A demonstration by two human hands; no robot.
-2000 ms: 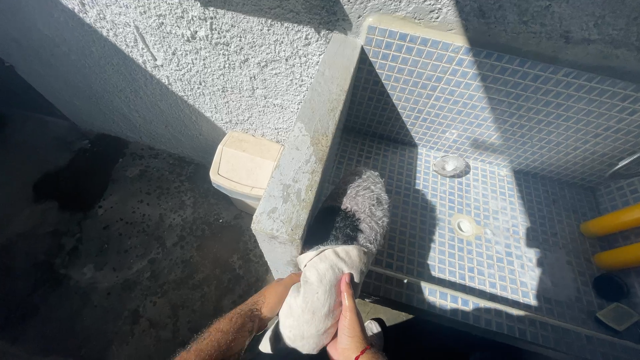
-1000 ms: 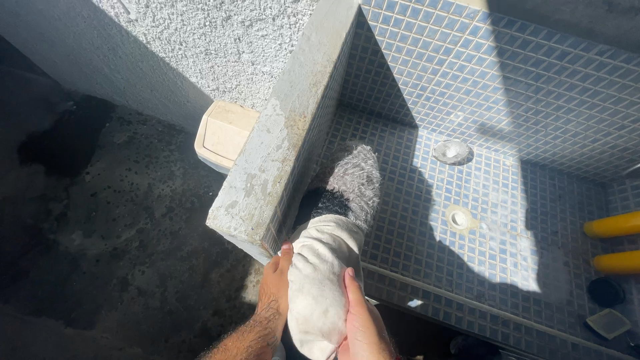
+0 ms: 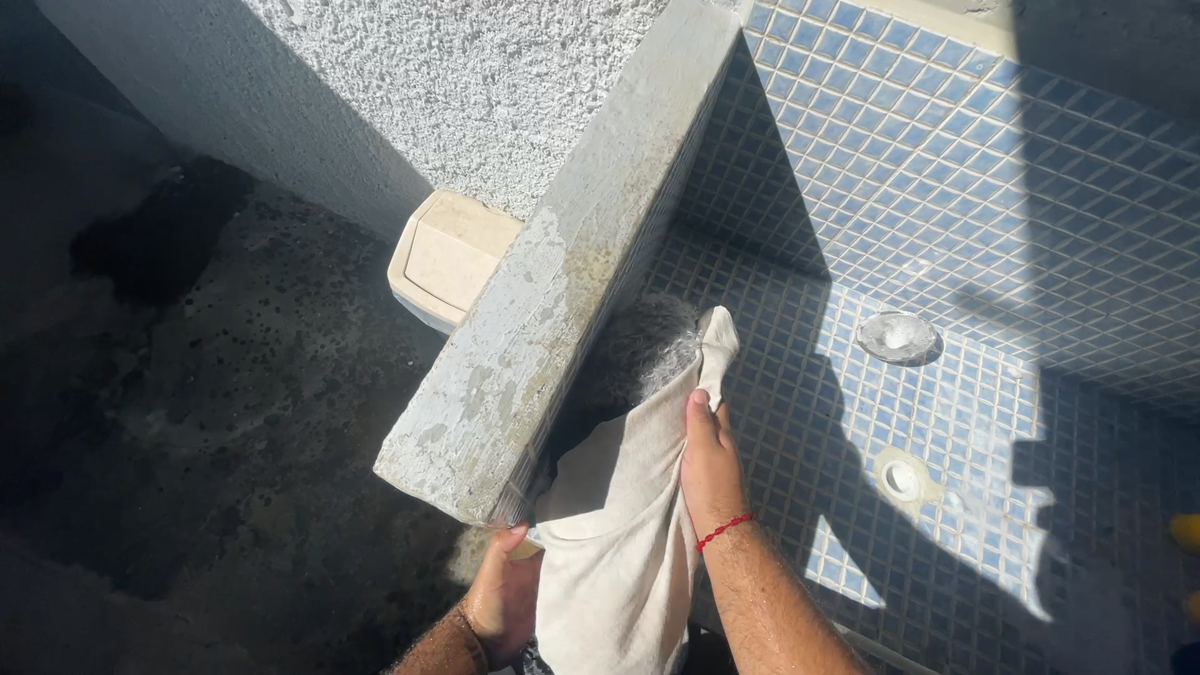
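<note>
A cream cloth (image 3: 614, 525), seemingly a towel, is spread open between my hands at the bottom centre. My left hand (image 3: 506, 591) holds its left edge, close to the near end of the concrete wall. My right hand (image 3: 711, 464), with a red cord bracelet at the wrist, grips the right side, and a folded corner sticks up above the fingers. Just past the cloth is a grey furry body (image 3: 656, 342), apparently an animal, in the shaded left part of the blue-tiled basin (image 3: 769, 347). The cloth and shadow hide much of it.
A concrete ledge (image 3: 562, 272) runs along the basin's left side, with a beige lidded bin (image 3: 455, 253) beyond it. In the basin are a round dish with something white (image 3: 897, 337) and a drain hole (image 3: 902, 480). Something yellow (image 3: 1186, 532) shows at the right edge.
The cloth was bunched between my hands over the near end of the furry body; now it is spread out wider. My right hand has moved up and away from my left.
</note>
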